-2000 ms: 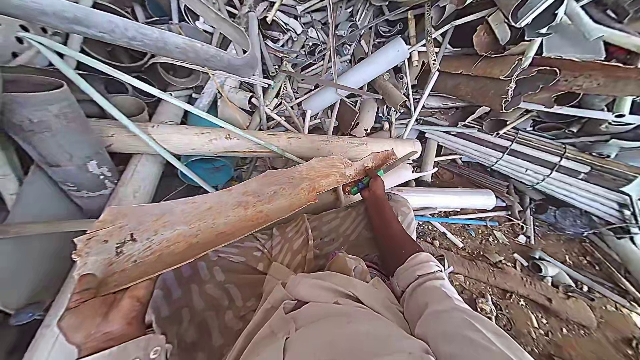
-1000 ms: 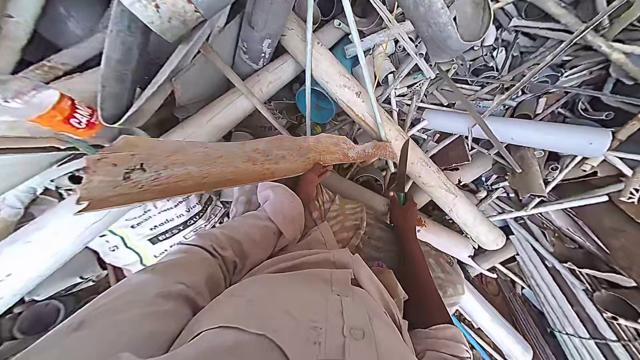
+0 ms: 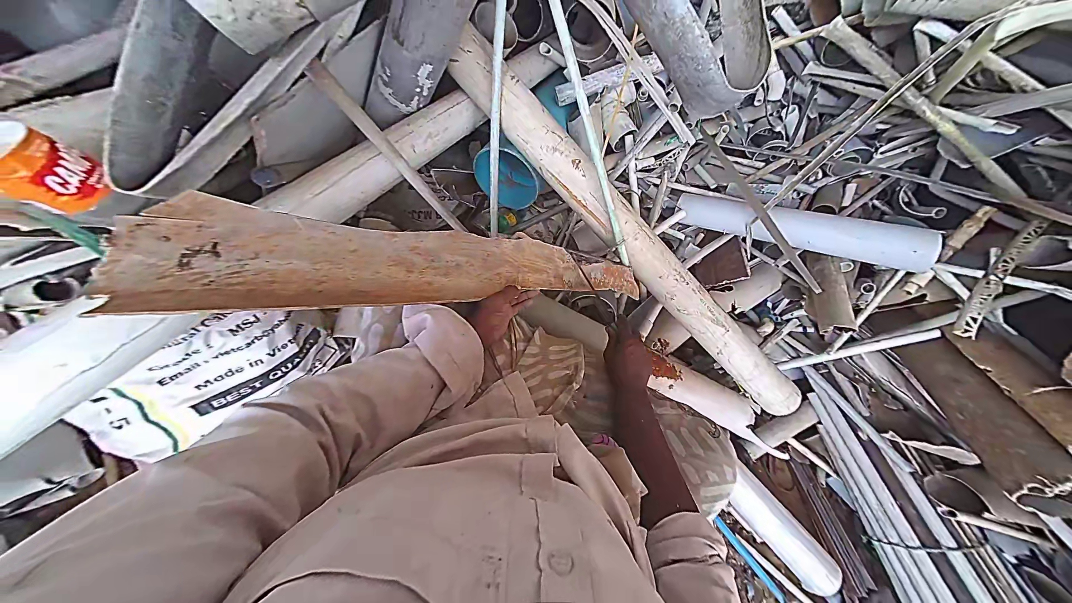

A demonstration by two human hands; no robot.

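Observation:
A long, split piece of brownish plastic pipe lies across the view in front of me, wide and jagged at the left, narrow at the right. My left hand grips its lower edge near the middle, with the fingers partly hidden beneath it. Close to the narrow end, my right hand is closed on a knife, whose dark, thin blade lies against the piece; the handle is mostly hidden in the fist. Behind the narrow end, a thick whitish pipe runs diagonally.
Scrap pipes and strips surround me. A white pipe lies at right, above a tied bundle of thin strips. A blue pipe fitting sits beyond the split piece. Left are a printed white sack and a bottle with an orange label.
The knife blade, raised beside the narrow end a second ago, now lies against it. My left hand has moved from the wide end to the middle of the piece. The view has turned.

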